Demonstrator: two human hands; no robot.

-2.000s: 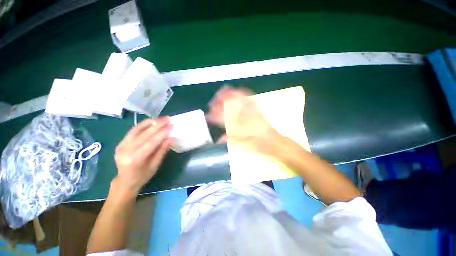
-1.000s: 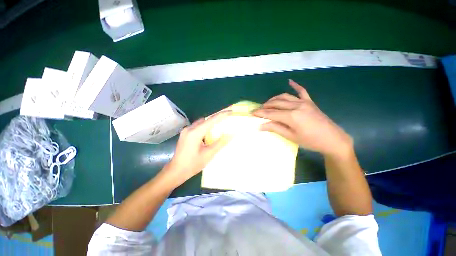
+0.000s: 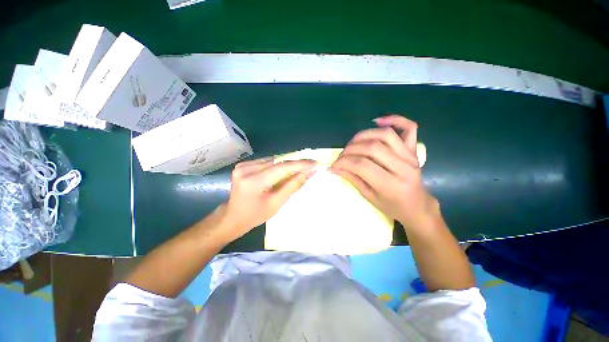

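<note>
A pale-yellow sticker sheet (image 3: 327,220) lies on the dark-green bench in front of me, its far edge raised and bent. My left hand (image 3: 267,190) grips the sheet's far edge near its middle, thumb and fingertips together. My right hand (image 3: 384,167) is at the same edge, fingertips close to my left ones, fingers curled over the sheet. Any sticker at the fingertips is too small to tell. A closed white retail box (image 3: 190,143) lies tilted on the bench, just left of the sheet and beyond my left hand.
Several white retail boxes (image 3: 137,87) lean together at the upper left by the whitish strip (image 3: 334,69). A clear bag of white cables (image 3: 27,200) sits at the left edge. The green belt (image 3: 374,30) runs beyond the strip. Dark clothing of a person (image 3: 527,267) shows at lower right.
My left hand has let go of the white box, which now lies on the bench. Both hands have come together on the sheet's far edge. The open box on the belt has moved almost out of view.
</note>
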